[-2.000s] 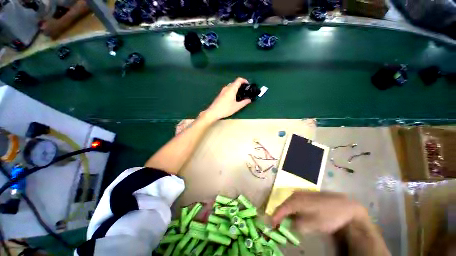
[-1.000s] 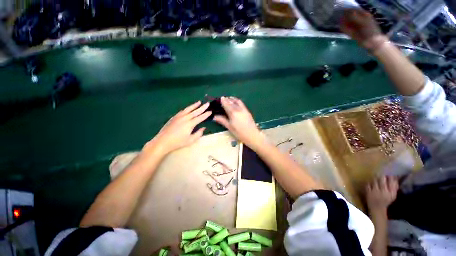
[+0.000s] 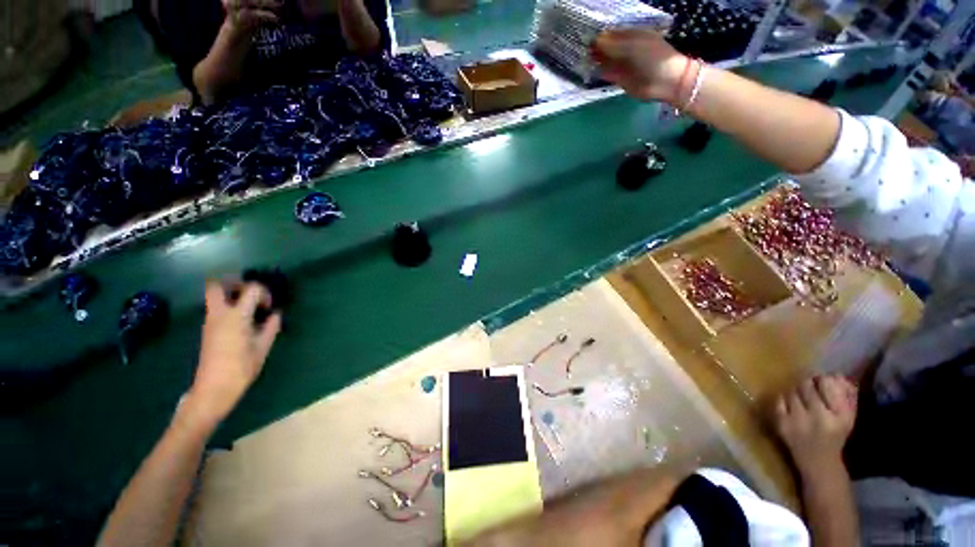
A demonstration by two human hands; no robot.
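Observation:
My left hand (image 3: 235, 342) is over the green belt at the left, blurred, with its fingers curled on a black housing (image 3: 267, 286). My right forearm (image 3: 599, 513) crosses the bottom edge; its hand is cut off below the picture. Another black housing (image 3: 411, 244) sits on the belt near the middle, left of a small white piece (image 3: 468, 264). A pad sheet with a black area (image 3: 486, 419) and a yellow lower part lies on the tan board. Thin red-brown contact leads (image 3: 398, 468) lie left of it, with a few more leads (image 3: 561, 391) to its right.
Wired round parts (image 3: 318, 208) and more housings (image 3: 639, 168) are spaced along the belt (image 3: 535, 235). A dark heap (image 3: 257, 128) lines its far side near a small carton (image 3: 498, 86). Another worker's arm (image 3: 748, 112) reaches across from the right, above a divided lead box (image 3: 716, 288).
The view has shifted towards the right. My hands have parted: the left is farther left with a housing, the right has dropped out of view. The green cells have left the picture.

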